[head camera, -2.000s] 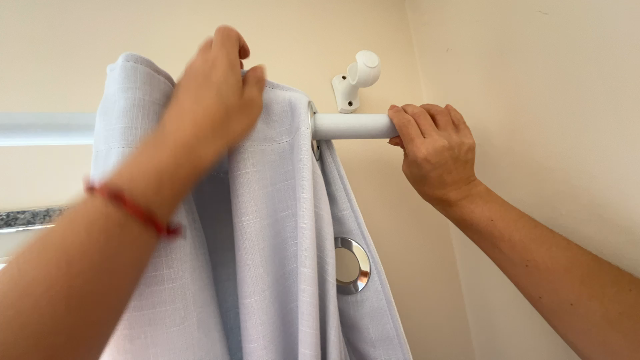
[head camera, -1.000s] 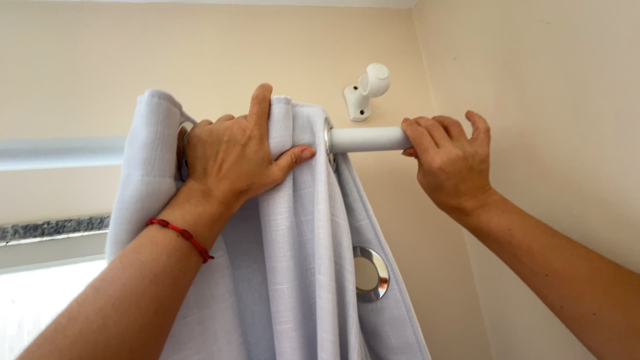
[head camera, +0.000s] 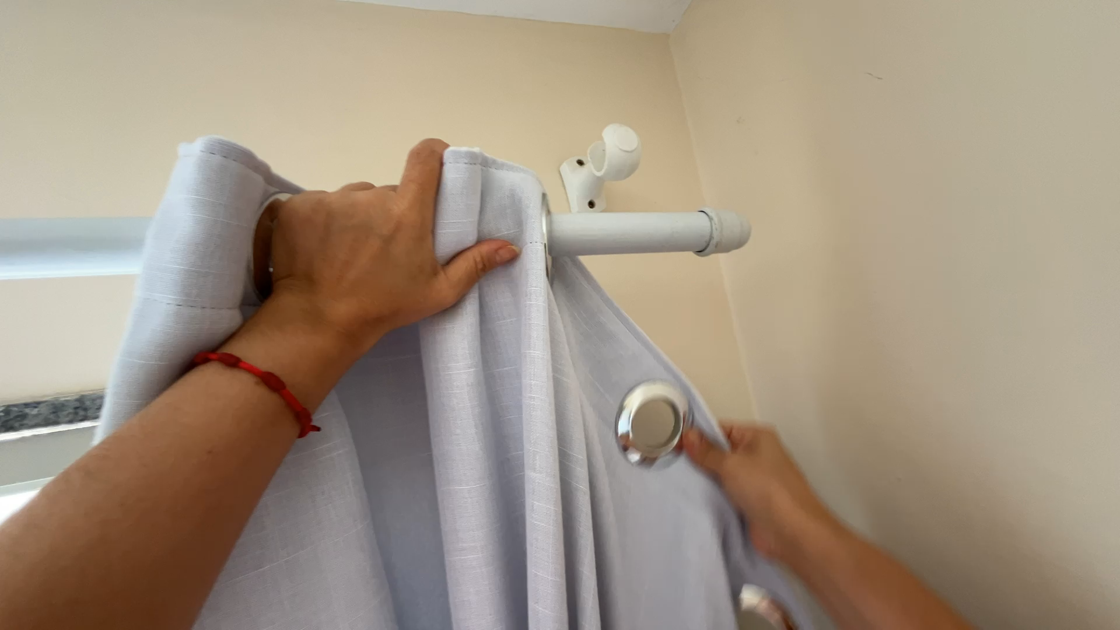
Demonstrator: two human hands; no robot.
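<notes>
A pale grommet curtain [head camera: 490, 394] hangs in folds from a white curtain rod [head camera: 630, 234]. My left hand [head camera: 350, 249] grips the gathered top of the curtain around the rod, its thumb pressed on a fold. The rod's capped end [head camera: 724, 232] sticks out to the right, in front of and below an open white wall bracket [head camera: 612, 153]. Lower right, my right hand [head camera: 752, 472] pinches the curtain's edge beside a loose silver grommet [head camera: 653, 423]. Another grommet [head camera: 761, 608] shows partly at the bottom edge.
Beige walls [head camera: 919, 219] meet in a corner just right of the bracket, under a white ceiling [head camera: 560, 10]. A grey stone ledge [head camera: 52, 411] and part of a bright window lie at the lower left, behind the curtain.
My right hand has let go of the rod's end and moved down to the curtain's edge, uncovering the end cap. My left hand, raised and blurred at first, has come down onto the curtain top.
</notes>
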